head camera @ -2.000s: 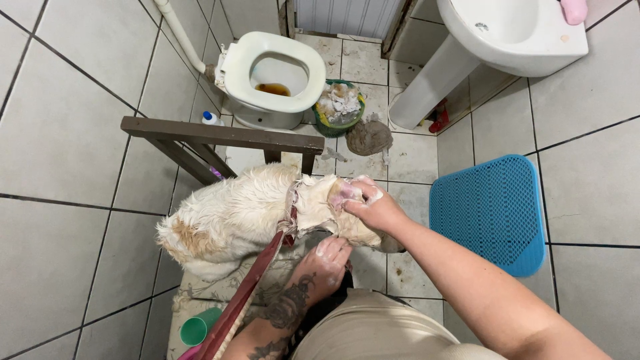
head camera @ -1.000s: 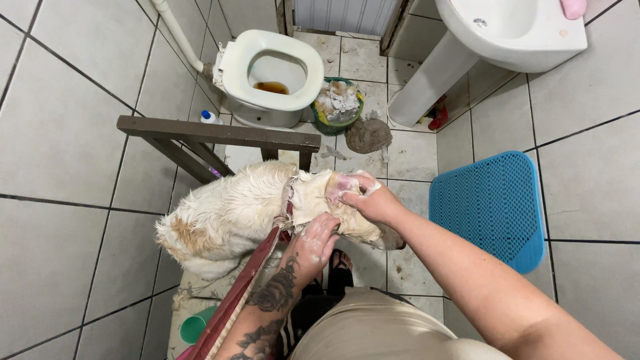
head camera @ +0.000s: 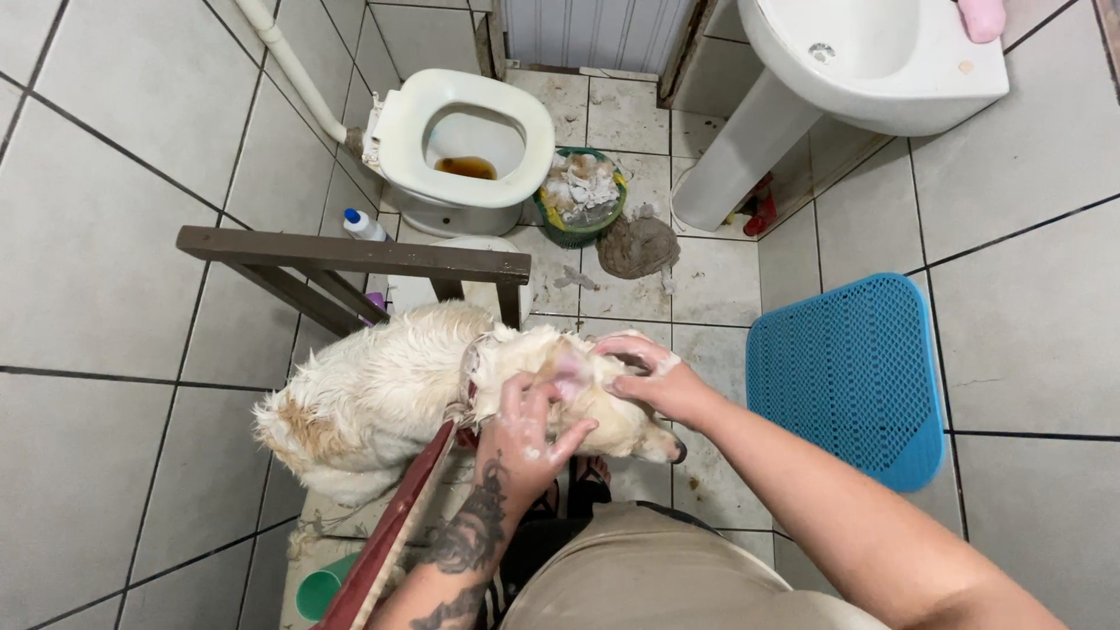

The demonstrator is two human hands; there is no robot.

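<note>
A wet, cream-coloured dog (head camera: 376, 376) is on a light surface with its head toward the right, muzzle pointing down to the right. My left hand (head camera: 529, 429), with white lather on it, rests at the near side of the dog's head by the pinkish ear (head camera: 569, 372), fingers spread. My right hand (head camera: 652, 376), also lathered, lies on the far side of the head with fingers curved over the fur. Around the dog's neck is a collar (head camera: 471, 372); a red strap (head camera: 411, 516) runs from it toward the bottom edge, past my left forearm.
Behind the dog stands a brown wooden frame (head camera: 350, 252). Beyond are a toilet (head camera: 468, 140), a full waste basket (head camera: 580, 197), a brown cloth-like heap (head camera: 637, 247) and a pedestal sink (head camera: 744, 149). A blue perforated mat (head camera: 844, 376) leans at right; a green cup (head camera: 322, 591) sits lower left.
My left hand has risen from below the dog's head onto its near side. My right hand has let go of the ear it held and now lies farther along the head.
</note>
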